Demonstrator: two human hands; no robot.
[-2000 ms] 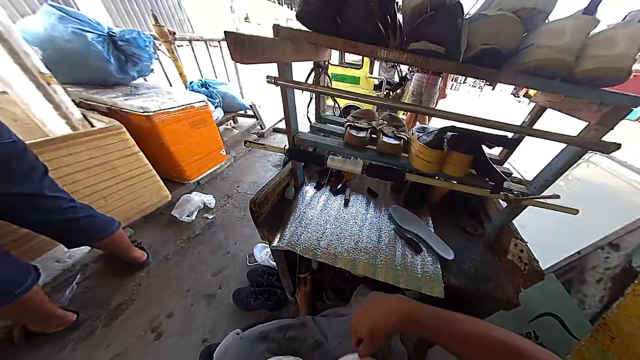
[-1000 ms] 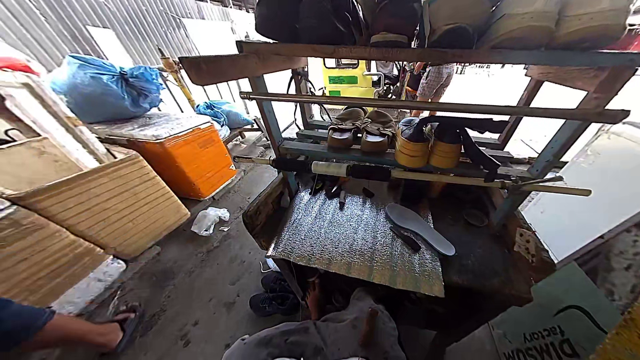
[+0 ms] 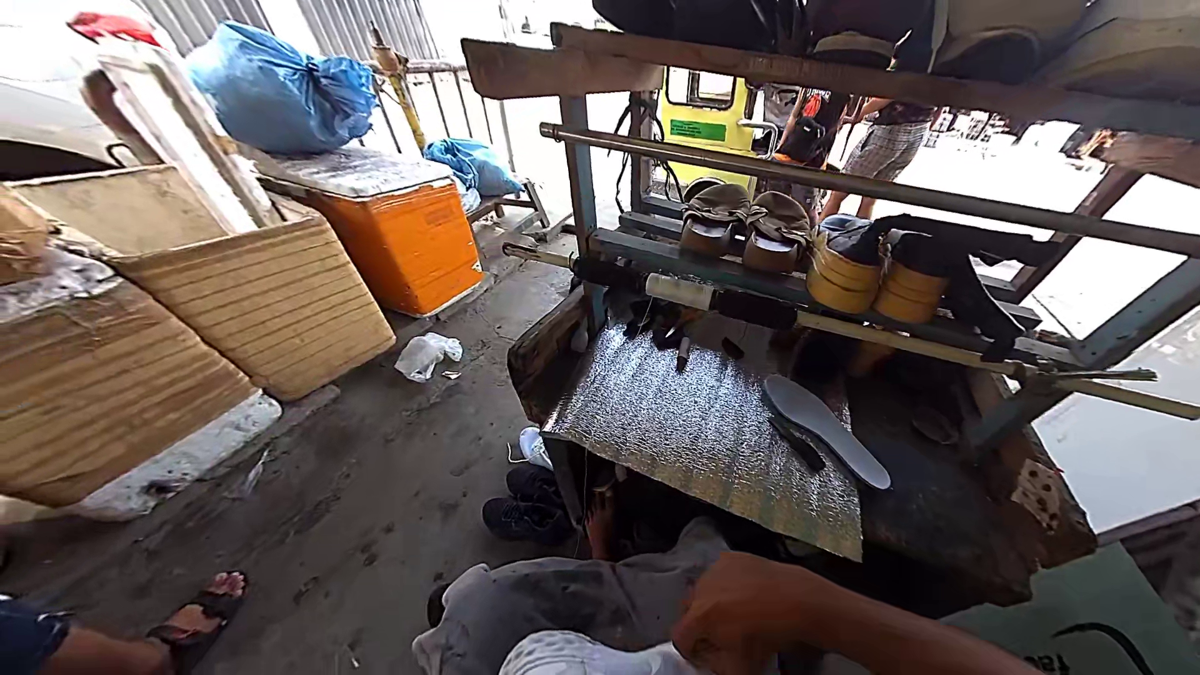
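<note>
My right hand (image 3: pixel 727 609) hangs over my lap at the bottom of the head view, its fingers curled down by a white shoe (image 3: pixel 586 654); whether they grip it is hidden. My left hand is out of sight. Grey cloth trousers (image 3: pixel 562 595) cover my knees. In front stands a low wooden workbench with a silvery foil mat (image 3: pixel 694 431) on top. A grey insole (image 3: pixel 825 431) lies across the mat's right edge, beside a dark narrow piece (image 3: pixel 797 444). Small dark tools (image 3: pixel 682 352) lie at the mat's back.
A wooden rack (image 3: pixel 750 66) with shoes rises over the bench, crossed by a metal rod (image 3: pixel 844 187) and a thread-wound pole (image 3: pixel 680 292). Dark shoes (image 3: pixel 530 511) stand beside the bench. An orange cooler (image 3: pixel 398 244) and foam boxes (image 3: pixel 253 300) line the left; another person's sandalled foot (image 3: pixel 202 619) is near.
My right hand has come back into view over my lap, where it also was two seconds ago. The white shoe shows more now. The other person's foot sits lower in the view.
</note>
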